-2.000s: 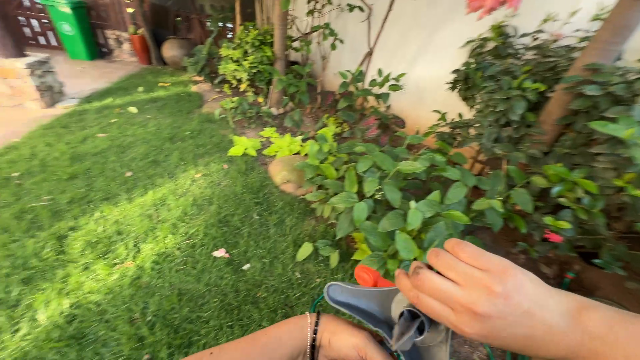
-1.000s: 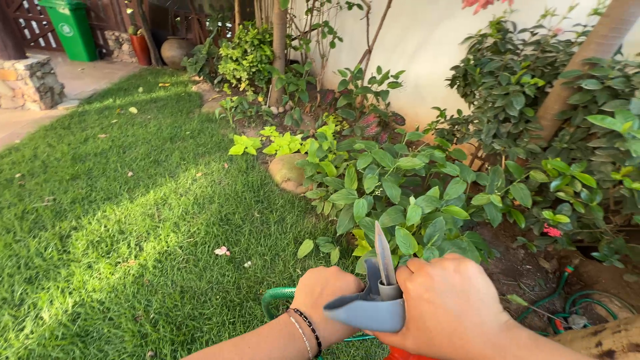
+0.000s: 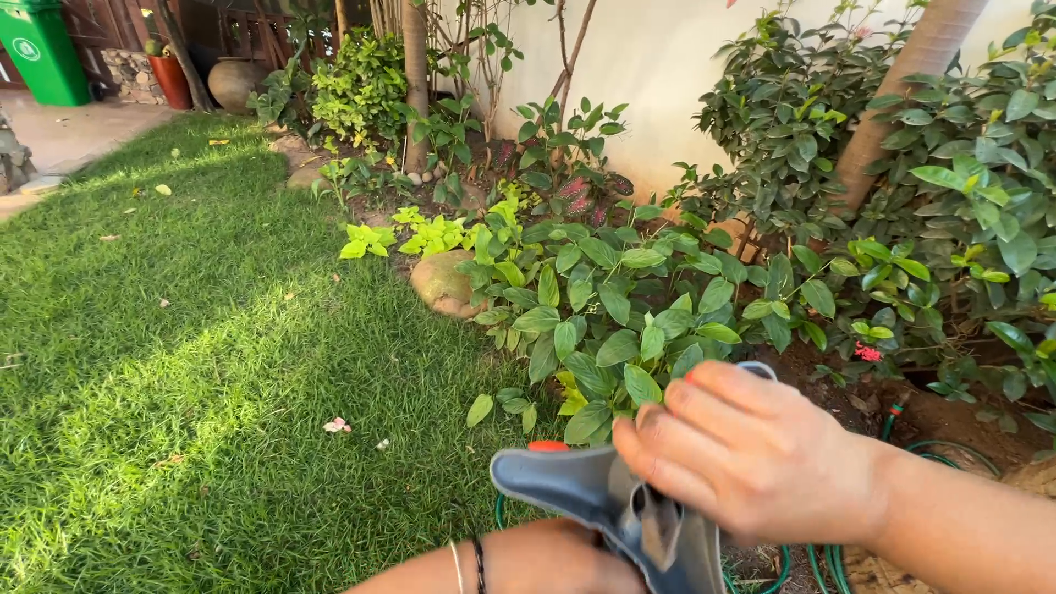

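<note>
Both hands are on a grey-blue tool [image 3: 569, 487] with orange parts, whose exact kind I cannot tell. One curved arm of it points left, and a metal piece sits in its middle, blurred. My left hand [image 3: 569, 565], below a wrist with two thin bracelets, holds it from beneath at the bottom edge; its fingers are mostly hidden. Over the tool's upper right side curl the fingers of my right hand [image 3: 726, 454]. Just beyond the hands grows a leafy green plant [image 3: 610, 330].
Grass lawn [image 3: 206, 396] spreads to the left. A rounded stone [image 3: 445, 283] edges the planted bed. Green hose [image 3: 835, 569] lies on soil at lower right, near a slanting trunk [image 3: 907, 91]. Farther back stand a green bin [image 3: 45, 54], a red pot [image 3: 171, 80] and a clay pot [image 3: 235, 82].
A second ago the metal piece pointed up between both hands. Now the tool is turned, its curved arm toward the left, and my right hand has moved up over its upper side.
</note>
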